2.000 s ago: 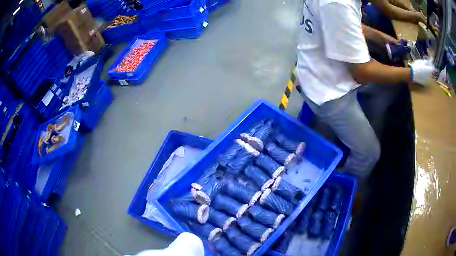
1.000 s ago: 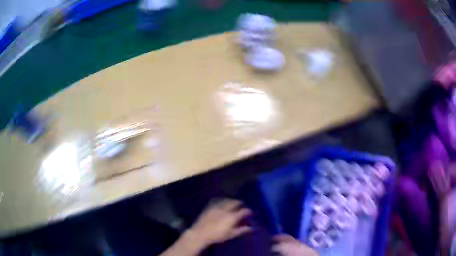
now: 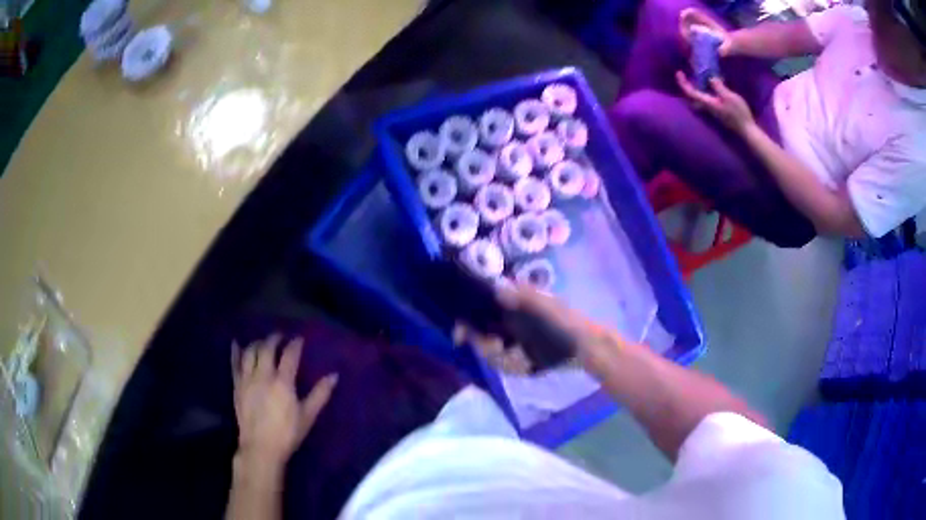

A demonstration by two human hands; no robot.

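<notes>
A blue parts bin [image 3: 665, 254] stands to the right of my lap. Rows of pale cuff rings [image 3: 494, 203] with centre holes fill its far and left parts, some pinkish at the right. My right hand [image 3: 508, 340] is over the bin's near left edge, its fingers curled around a dark elongated piece [image 3: 467, 289]. The piece is shadowed and its kind is hard to tell. My left hand [image 3: 269, 396] lies palm down on my dark-clothed thigh, fingers spread, holding nothing.
A second blue bin [image 3: 350, 229] lies under the first. The curved tan table [image 3: 132, 213] is at left, with pale cuff rings [image 3: 147, 53] at its far end and pale sticks [image 3: 25, 355] near its left side. A seated person [image 3: 802, 132] at right holds a bluish piece.
The view has turned right and down from the table to the bin. My right hand is now over the bin edge around a dark piece; my left hand rests spread on my thigh.
</notes>
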